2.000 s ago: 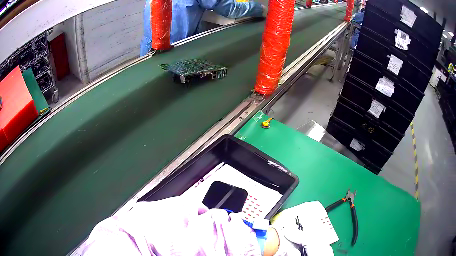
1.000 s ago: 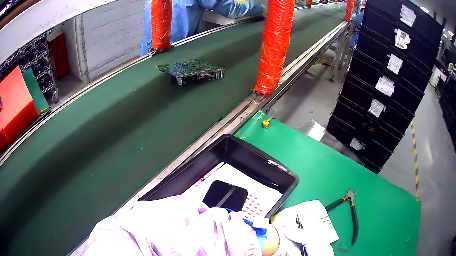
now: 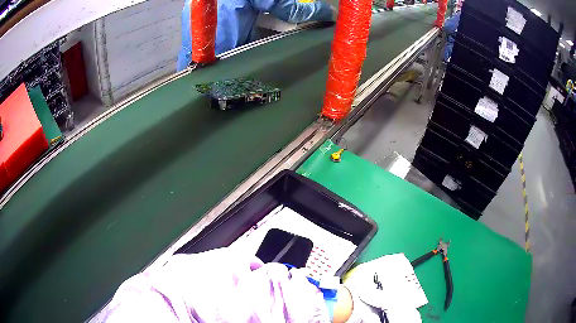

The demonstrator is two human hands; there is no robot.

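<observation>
My left sleeve reaches in from the bottom, with a blue strap at the wrist. My left hand (image 3: pixel 363 310), in a white glove, is at the bottom edge and mostly cut off; its fingers cannot be made out. A white sheet (image 3: pixel 410 291) with small printed marks lies beside it on the green bench. A dark thin thing shows at the bottom edge, too cut off to name. My right hand is out of view. Diagonal cutters (image 3: pixel 446 271) lie open to the right of the sheet.
A black tray (image 3: pixel 328 203) holds a red-marked sheet (image 3: pixel 327 257) and a dark flat device (image 3: pixel 284 246). A circuit board (image 3: pixel 243 93) is on the conveyor (image 3: pixel 158 164). Red-wrapped posts (image 3: pixel 346 60), a person's blue sleeve (image 3: pixel 237 25), stacked black crates (image 3: pixel 486 107) and a yellow clip (image 3: pixel 337 155) stand beyond.
The circuit board has shifted slightly to the left on the conveyor. My left arm and the things on the bench have hardly moved.
</observation>
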